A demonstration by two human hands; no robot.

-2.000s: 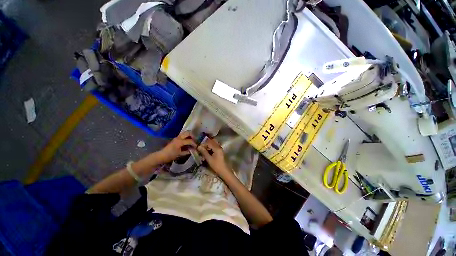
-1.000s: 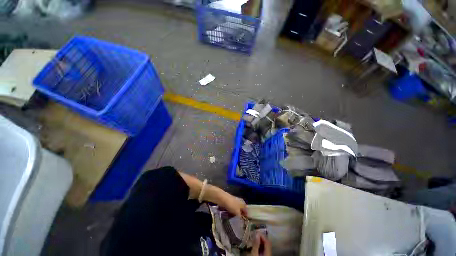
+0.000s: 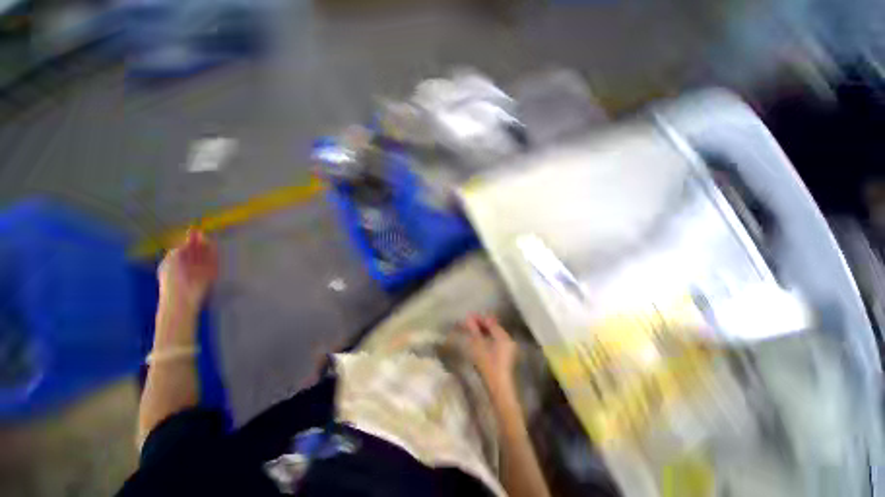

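Note:
The view is strongly blurred. My left hand (image 3: 189, 269) is stretched out at the left over the floor, fingers drawn together; whether it holds anything cannot be made out. My right hand (image 3: 488, 342) is over the lap beside the table's edge, its fingers bent, and what is in it cannot be told. The beige apron (image 3: 408, 401) covers the lap. A small white ticket-like piece (image 3: 546, 263) lies on the white table (image 3: 592, 209). No fabric band is clearly visible at my hands.
The blue crate (image 3: 424, 230) with grey fabric pieces (image 3: 464, 115) stands ahead, against the table's left edge. Another blue crate (image 3: 68, 291) is at the far left. Yellow printed tape (image 3: 621, 374) crosses the table at right. A white scrap (image 3: 211, 153) lies on the floor.
The view has swung back toward the table. My left hand has left the lap and the grey fabric and moved out to the left. My right hand remains over the lap.

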